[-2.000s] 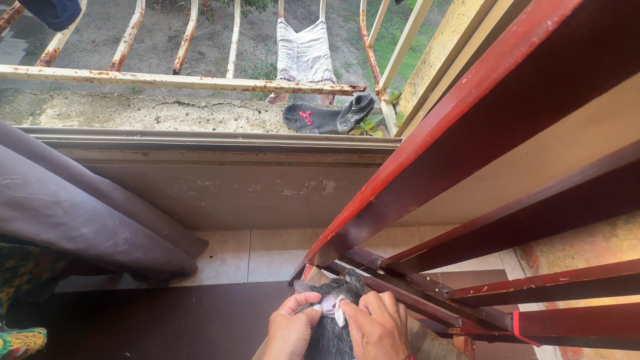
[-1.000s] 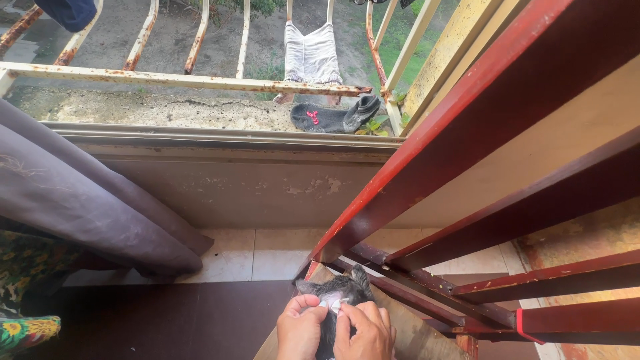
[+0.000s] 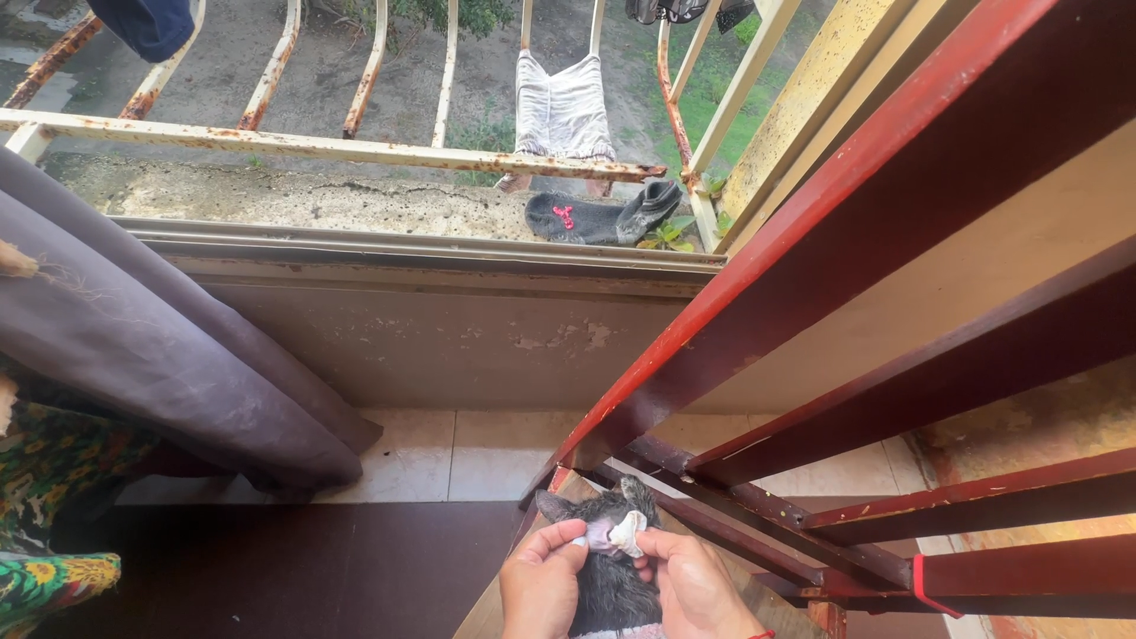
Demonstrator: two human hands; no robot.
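A small dark-furred animal, perhaps a kitten [image 3: 612, 590], lies on a wooden surface [image 3: 497, 612] at the bottom centre, with a pale pinkish patch between its ears. My left hand [image 3: 543, 581] has its thumb and forefinger pinched at the left edge of that patch, with a small white bit at the fingertips. Between the thumb and forefinger of my right hand [image 3: 692, 581] is a crumpled white piece, seemingly cotton or tissue [image 3: 628, 534], held at the patch's right side. A pinkish cloth [image 3: 621, 632] shows at the lower edge.
Dark red wooden slats [image 3: 799, 240] rise close on the right. A grey curtain [image 3: 177, 328] hangs at the left beside a flowered cloth [image 3: 53, 577]. Ahead are a low wall [image 3: 426, 346], a dark sock [image 3: 586, 217] on the ledge and a rusty window grille [image 3: 311, 142] with a white garment [image 3: 561, 106].
My hands have moved apart over the animal's head. The white piece in my right hand now shows more fully, and more of the pinkish patch is uncovered.
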